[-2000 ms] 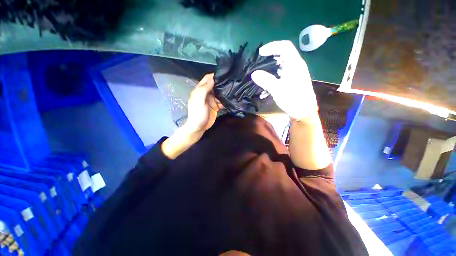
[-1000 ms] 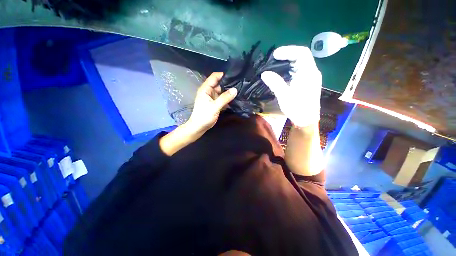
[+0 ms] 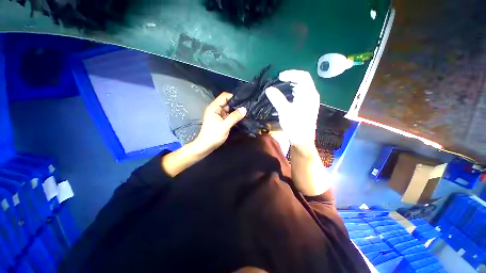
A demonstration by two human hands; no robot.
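Observation:
A black spiky piece (image 3: pixel 257 101) is held between my two hands, just off the front edge of the green bench (image 3: pixel 250 40) and above my lap. My bare left hand (image 3: pixel 219 121) grips its left side, with the thumb on top. My right hand (image 3: pixel 298 104), in a white glove washed out by glare, grips its right side. The piece's underside is hidden. A rowed dark part stock (image 3: pixel 329 139) shows beside my right wrist.
Black piles (image 3: pixel 96 13) lie on the bench's far side. A white object (image 3: pixel 331 65) with a green-yellow stick (image 3: pixel 361 57) lies near the stained box (image 3: pixel 426 80). Blue crates (image 3: pixel 29 213) stand at left; more crates (image 3: pixel 381 237) and a carton (image 3: pixel 421 181) stand at right.
Both hands and the black piece sit slightly lower in the view. The left thumb has moved onto the piece's top since the oldest frame. The piece's spikes look more gathered.

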